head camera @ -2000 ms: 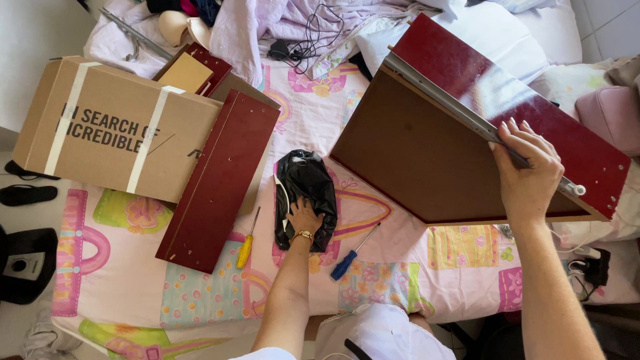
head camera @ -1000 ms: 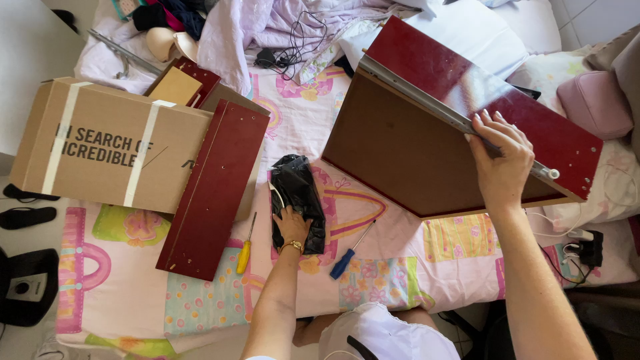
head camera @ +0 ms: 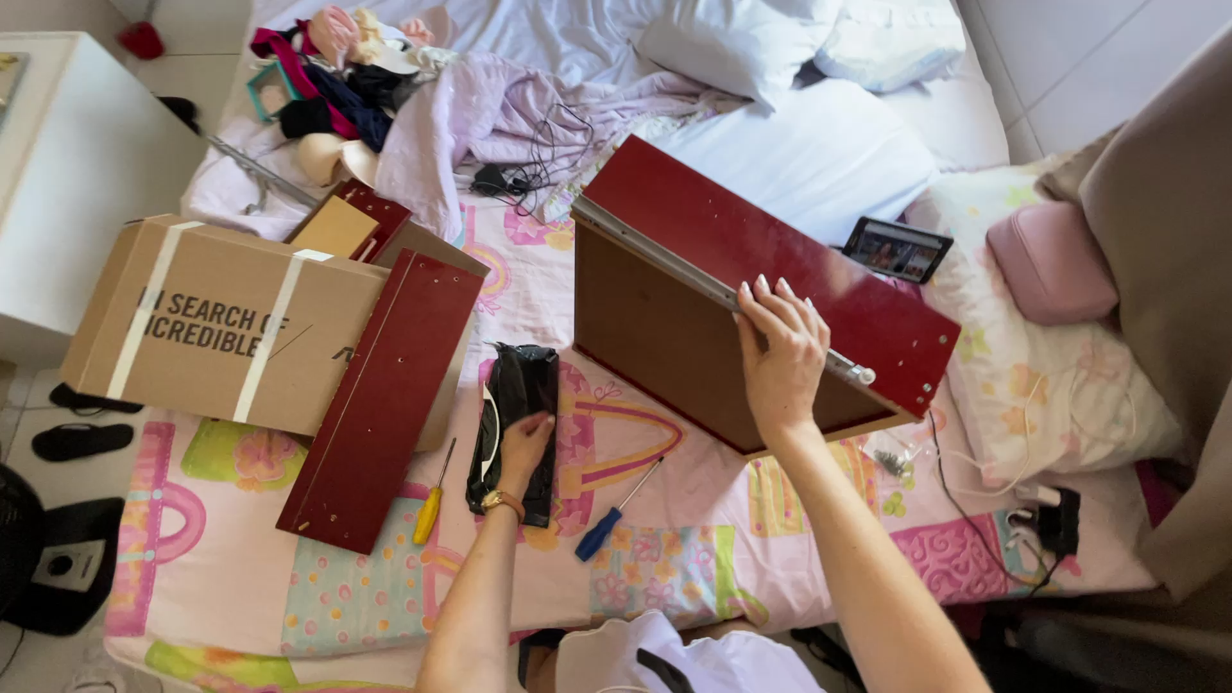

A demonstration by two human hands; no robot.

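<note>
My left hand point(head camera: 526, 450) rests on a black plastic bag point(head camera: 539, 385) lying on the bed, its fingers partly curled; whether it grips the plastic is unclear. My right hand point(head camera: 784, 351) holds the metal drawer slide point(head camera: 664, 258) along the edge of a dark red drawer point(head camera: 770, 260), which stands tilted on the bed with its brown bottom panel facing me. A yellow-handled screwdriver point(head camera: 427, 515) lies left of the bag, and a blue-handled screwdriver point(head camera: 600, 535) lies right of it. A dark red board point(head camera: 385, 404) leans against a cardboard box point(head camera: 231, 327) at the left.
A phone point(head camera: 897, 250) is propped behind the drawer, beside a pink pouch point(head camera: 1052, 262). Small hardware in a clear bag point(head camera: 892, 462) lies near the drawer's right corner. A charger with cables point(head camera: 1057, 523) sits at the right edge. Clothes point(head camera: 356, 96) and pillows point(head camera: 751, 48) cover the far side.
The black bag now looks narrower and flatter under my left hand, whose spread fingers have drawn together. My right hand stays on the drawer slide. The view has shifted, showing the phone.
</note>
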